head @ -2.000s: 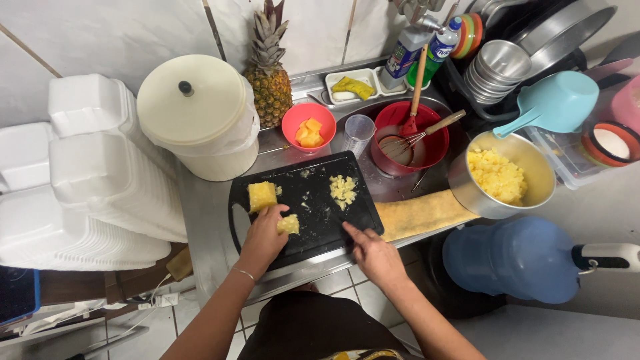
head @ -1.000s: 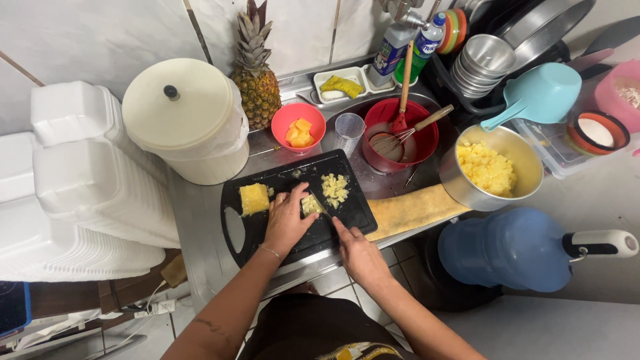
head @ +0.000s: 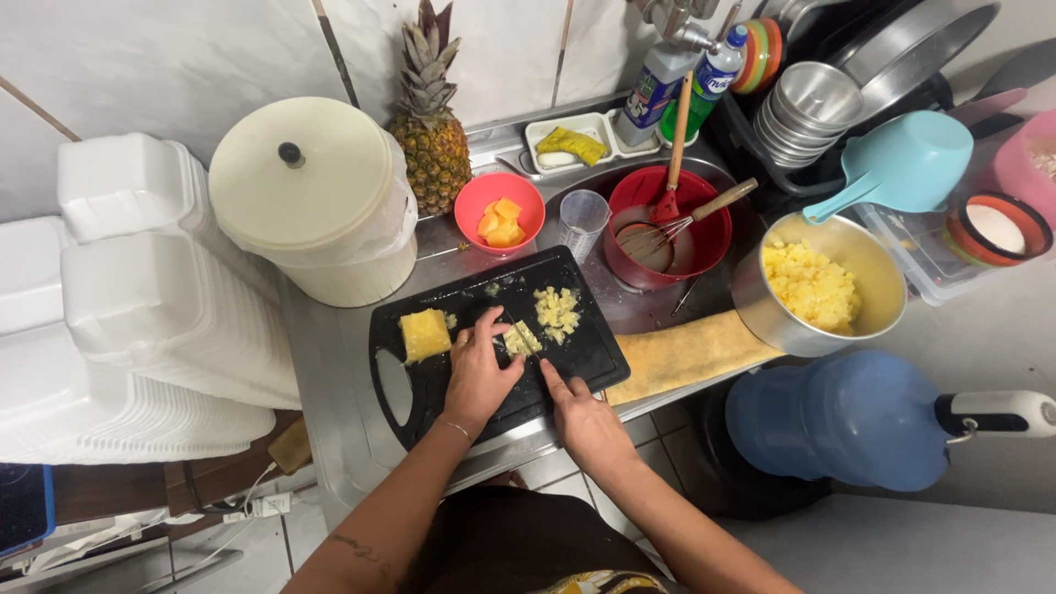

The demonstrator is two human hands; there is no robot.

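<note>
On a black cutting board (head: 594,351), my left hand (head: 483,367) steadies a small piece of pale yellow pineapple (head: 521,338) with its fingertips. My right hand (head: 582,412) grips a knife (head: 525,332), its index finger along the top and its blade at the piece. The handle is hidden in the hand. Left of my left hand lies a larger yellow pineapple block (head: 426,335). Small diced bits (head: 558,313) form a pile near the board's right side. A metal pot (head: 813,285) to the right holds chopped yellow fruit.
Behind the board stand a lidded white bucket (head: 301,177), a whole pineapple (head: 431,153), a red bowl with orange chunks (head: 500,213), a clear measuring cup (head: 583,223) and a red basin with a whisk (head: 668,227). Foam containers (head: 165,305) are stacked left; a blue water jug (head: 837,421) stands right.
My left hand has moved right, away from the large block to the small piece beside the diced pile. My right hand and the knife have come over to that piece.
</note>
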